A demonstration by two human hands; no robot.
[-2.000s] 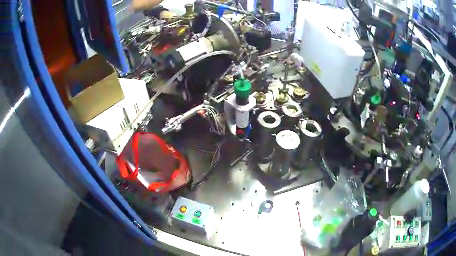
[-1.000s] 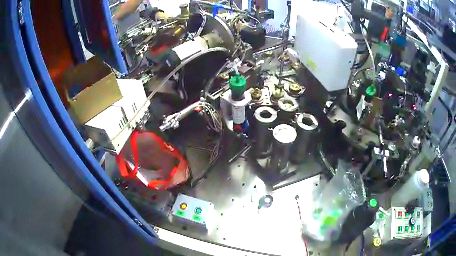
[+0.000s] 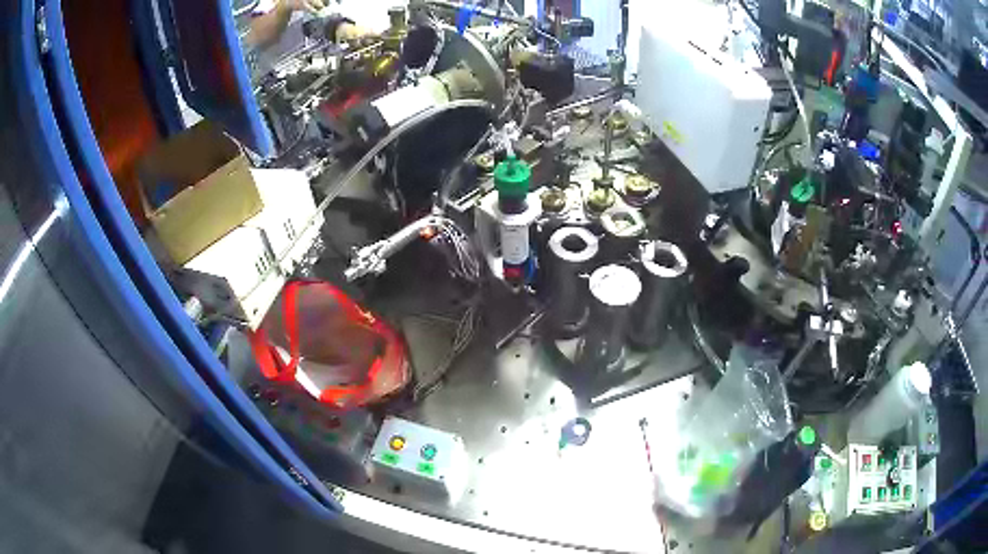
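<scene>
Neither of my hands is in view. Nearest in front of me, a small dark ring or fitting (image 3: 574,432) lies on the bare metal base plate (image 3: 520,476). A crumpled clear plastic bag (image 3: 715,454) with bright green pieces inside lies at the right front. A small box with a yellow and a green button (image 3: 417,459) stands at the left front. Behind it is a red-edged bag or container (image 3: 330,344). Black cylinders with pale ring tops (image 3: 615,285) cluster at the centre. A green-topped white cylinder (image 3: 515,222) stands left of them.
A blue-framed door (image 3: 141,281) borders the left. An open cardboard box (image 3: 206,195) rests on a white box. A button control box (image 3: 883,476) and a white plastic bottle (image 3: 897,400) stand at the right front. Another person's hand (image 3: 276,22) shows at the upper left, partly hidden.
The view has shifted slightly. The other person's hand and forearm at the upper left have moved. The things on the base plate have not visibly moved.
</scene>
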